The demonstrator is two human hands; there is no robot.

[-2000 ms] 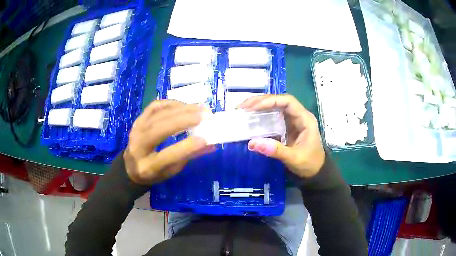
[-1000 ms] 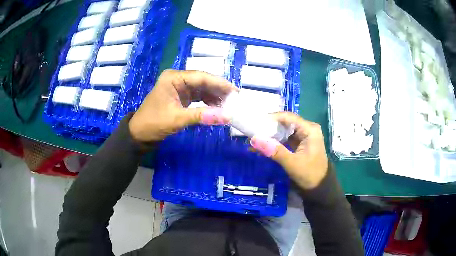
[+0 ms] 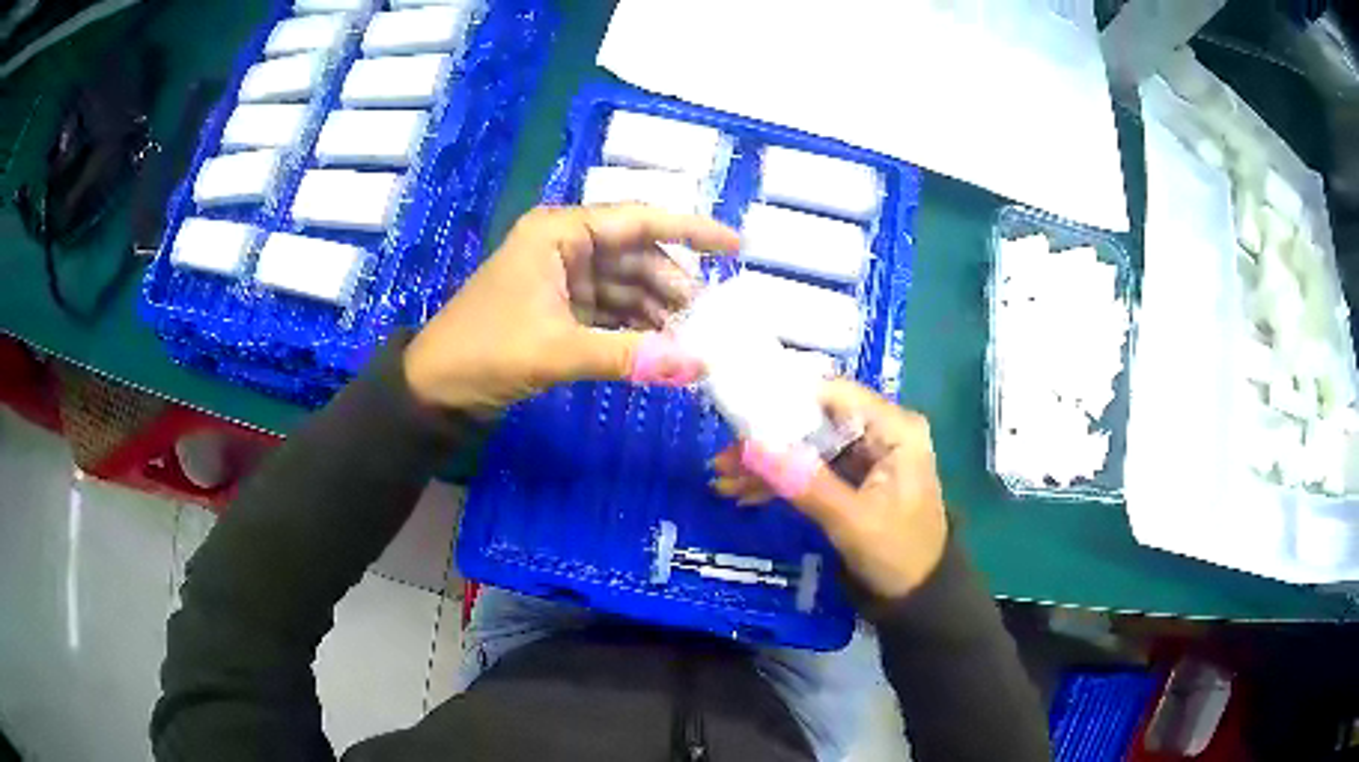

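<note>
A white housing (image 3: 756,362) is held in the air between my two hands, over the middle of the blue blister tray (image 3: 559,514). My left hand (image 3: 574,305) grips its upper left end, with a pink finger cot on the thumb. My right hand (image 3: 857,484) grips its lower right end, also with a pink cot on the thumb. Glare hides the housing's details and whether a clear cover is on it. More white housings (image 3: 817,180) lie in two columns in the tray's far part. Paired slim rods (image 3: 738,567) lie at its near end.
A stack of blue trays with housings (image 3: 309,270) stands at the left, near dark cables (image 3: 90,186). At the right are a clear box of small white pieces (image 3: 1055,365) and a white liner sheet with pale pieces (image 3: 1177,447). A large white sheet (image 3: 879,90) lies at the back.
The housing has gone from nearly level to slanting down to the right, with both hands still on it. The view has shifted and turned slightly.
</note>
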